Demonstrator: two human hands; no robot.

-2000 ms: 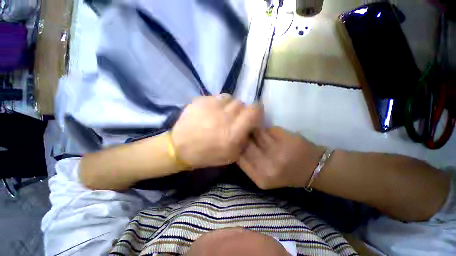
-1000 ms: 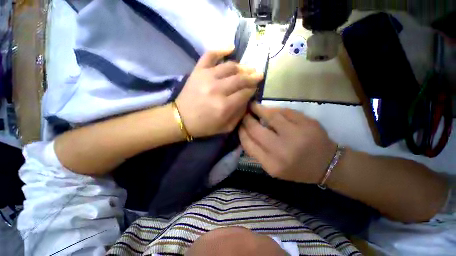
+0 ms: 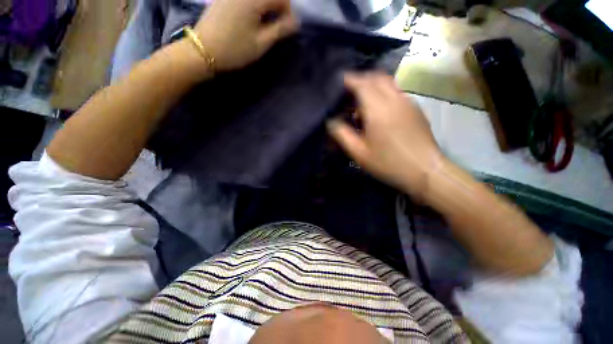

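A large dark panel [image 3: 269,121] is spread between my hands over the table's front edge and my lap. My left hand [image 3: 245,33], with a gold bracelet, holds its upper left part near the top of the picture. My right hand [image 3: 386,124] is blurred, with thumb and fingers around the panel's right edge. Light grey cloth with dark stripes lies behind the panel at the top and also hangs [image 3: 191,205] at my lap. The needle area [image 3: 409,19] shows small and bright beyond the panel's upper right corner.
The beige machine bed [image 3: 443,64] is at the upper right. A dark phone [image 3: 504,91] lies on it, with red and green scissors [image 3: 556,134] beside it. The table's green front edge [image 3: 544,201] runs at the right. Brown cardboard [image 3: 87,54] is at the upper left.
The dark panel has come up from the lap and is spread out. My left hand has moved up and left. My right hand has moved slightly up. The view has shifted, showing more lap.
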